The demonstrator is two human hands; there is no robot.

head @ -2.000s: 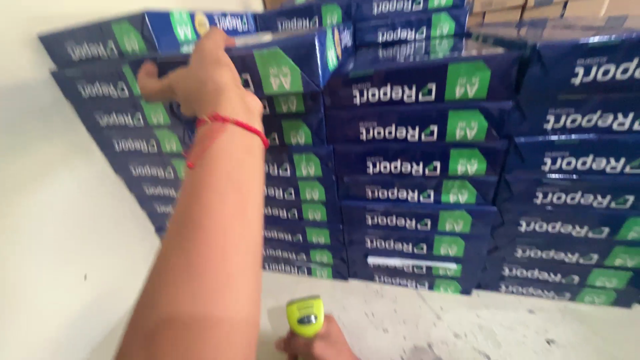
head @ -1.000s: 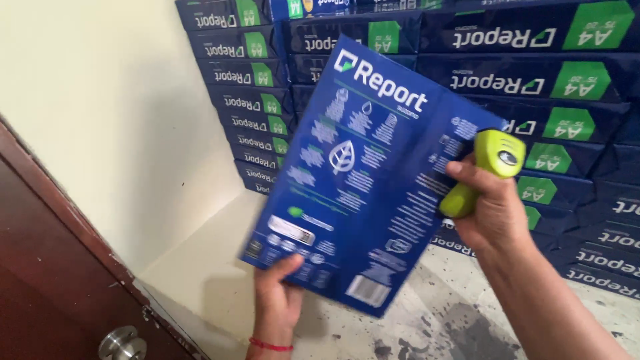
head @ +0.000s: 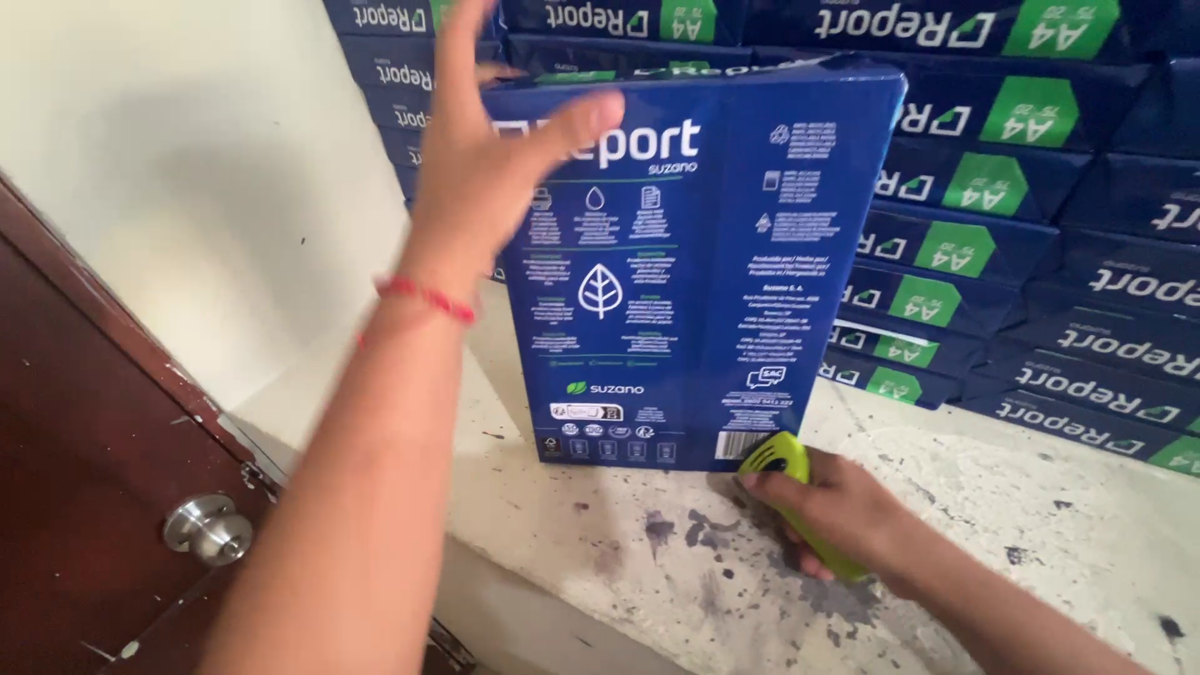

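Note:
A blue ream of Report A4 paper (head: 689, 281) stands upright on the pale ledge, its printed back face toward me. My left hand (head: 497, 159) is at its upper left corner, fingers spread, with the thumb in front of the face and a fingertip by the top edge. Whether it touches the ream is unclear. My right hand (head: 834, 511) is closed around a lime-green handheld tool (head: 783, 469), whose rounded head is at the ream's lower right corner, beside the barcode. The tool's working end is not clearly visible.
Stacks of similar paper reams (head: 1022, 112) rise behind and to the right. The ledge (head: 637, 562) has dark stains and ends in a front edge. At the lower left is a dark red door (head: 75, 450) with a metal knob (head: 208, 531), next to a pale wall (head: 234, 187).
The ream was tilted between both hands one second ago and now stands upright. My left hand has moved from its bottom edge to its upper left corner; the right hand has moved down with the tool.

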